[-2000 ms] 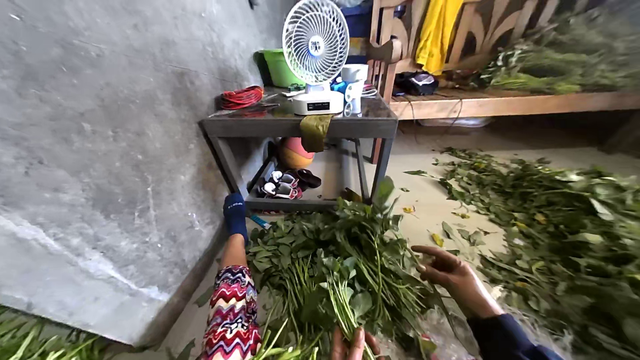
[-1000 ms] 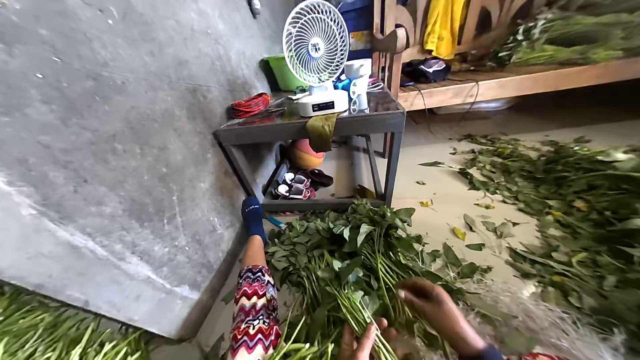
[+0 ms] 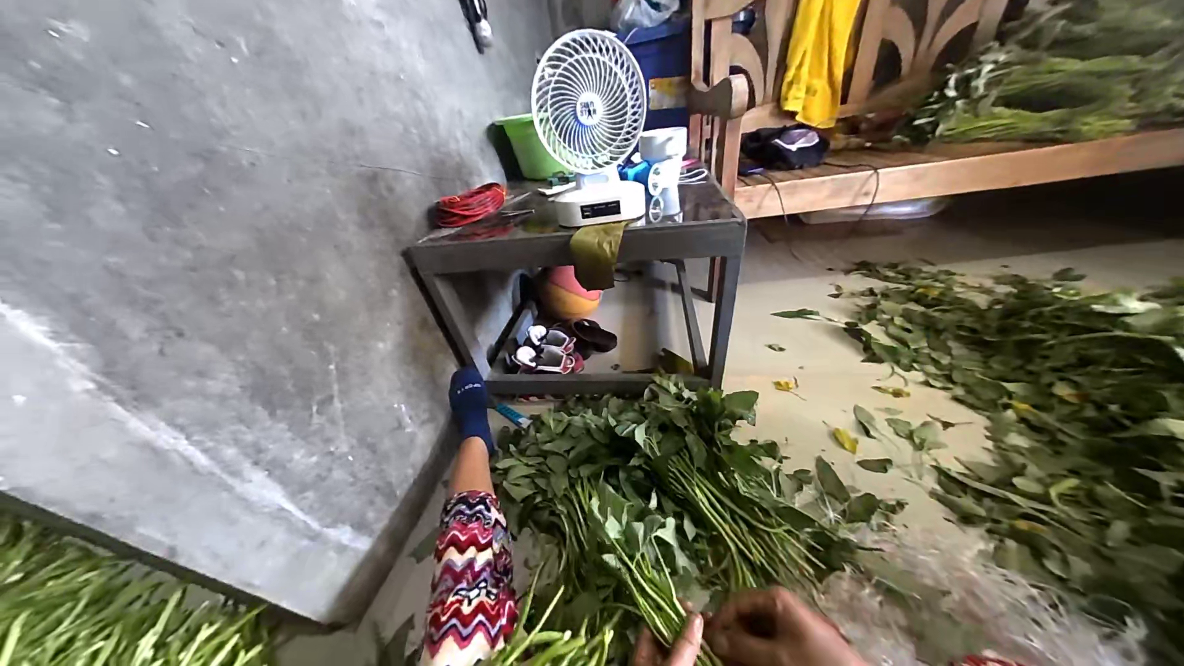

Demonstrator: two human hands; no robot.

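At the bottom centre my left hand (image 3: 671, 643) is closed around the stems of a small bunch of leafy greens (image 3: 647, 578), its thumb lying across them. My right hand (image 3: 777, 629) is right beside it at the same stems, fingers curled; whether it grips a stem cannot be told. Beyond both hands a larger heap of leafy stems (image 3: 629, 453) lies on the floor. My outstretched leg in zigzag-patterned trousers (image 3: 474, 573) and a blue sock (image 3: 470, 402) runs along the heap's left side.
Ahead stands a dark metal table (image 3: 684, 242) holding a white fan (image 3: 589, 106) and coiled red cable (image 3: 470, 203). Sandals (image 3: 550, 350) and a ball (image 3: 567, 294) are beneath. Loose leaves (image 3: 1064, 407) spread at right. More greens lie on a wooden bench (image 3: 980, 176). A grey wall (image 3: 231, 231) rises left.
My right hand has moved from the right of the heap down to the stems beside my left hand. The left hand stays around the stems at the bottom.
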